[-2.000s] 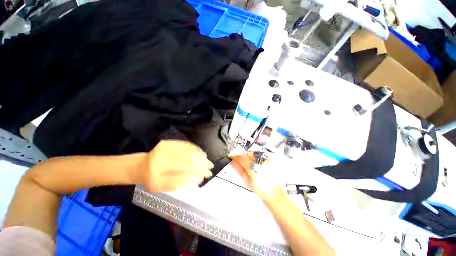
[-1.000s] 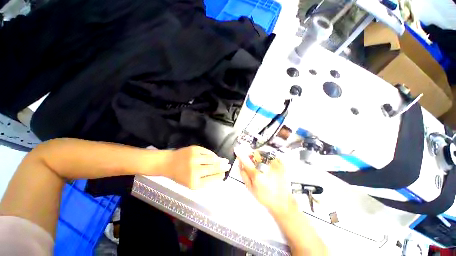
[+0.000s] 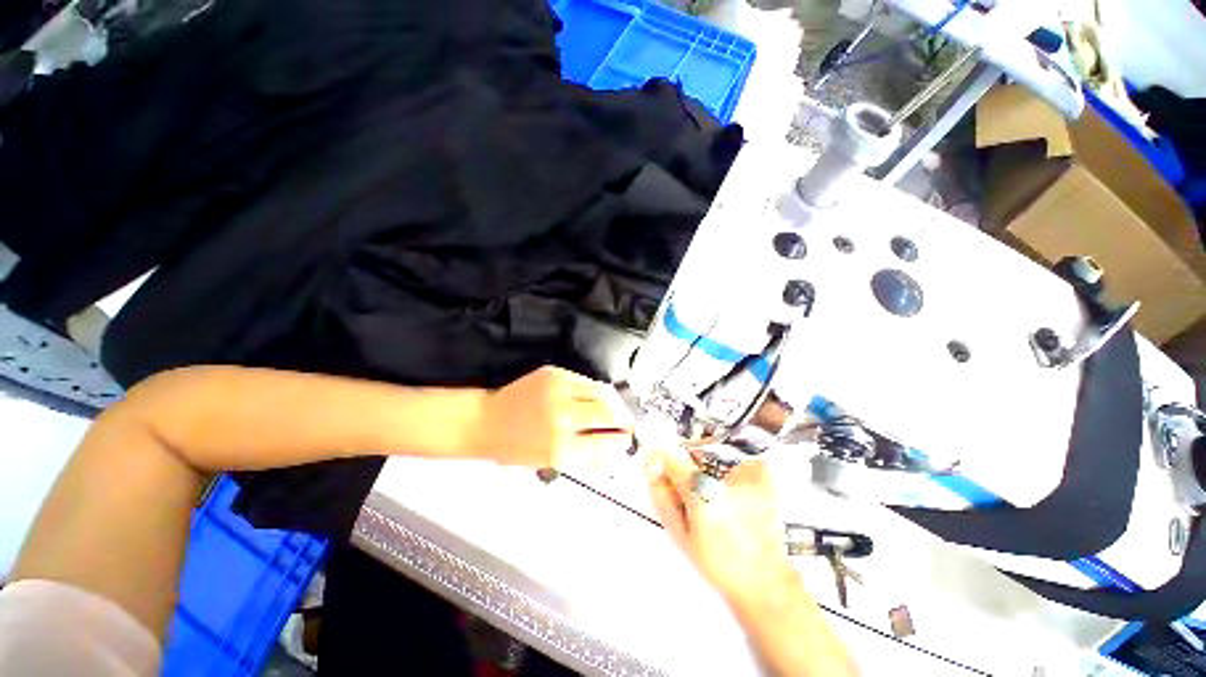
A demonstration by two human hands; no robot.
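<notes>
The black garment cloth [image 3: 437, 251] lies in folds left of the machine head and hangs over the table's front edge. My left hand [image 3: 562, 421] is at the cloth's edge near the needle, its fingertips closed together; what they pinch is too small to tell. My right hand [image 3: 721, 509] is just right of it, under the white sewing machine head [image 3: 873, 318], fingers bent close to the presser foot [image 3: 675, 413]. Its fingertips are blurred, and whether they hold cloth cannot be told.
The white table [image 3: 556, 556] has a ruler-marked front edge. Dark thread snips [image 3: 836, 545] and a small brown tab [image 3: 902, 620] lie right of my right hand. Blue crates stand behind [image 3: 648, 53] and by the lap [image 3: 245, 582]. A cardboard box [image 3: 1098, 212] is behind the machine.
Both hands have moved slightly right, staying close together at the needle. A small dark piece now shows on the table below my left hand. The machine appears a little lower and further right in view.
</notes>
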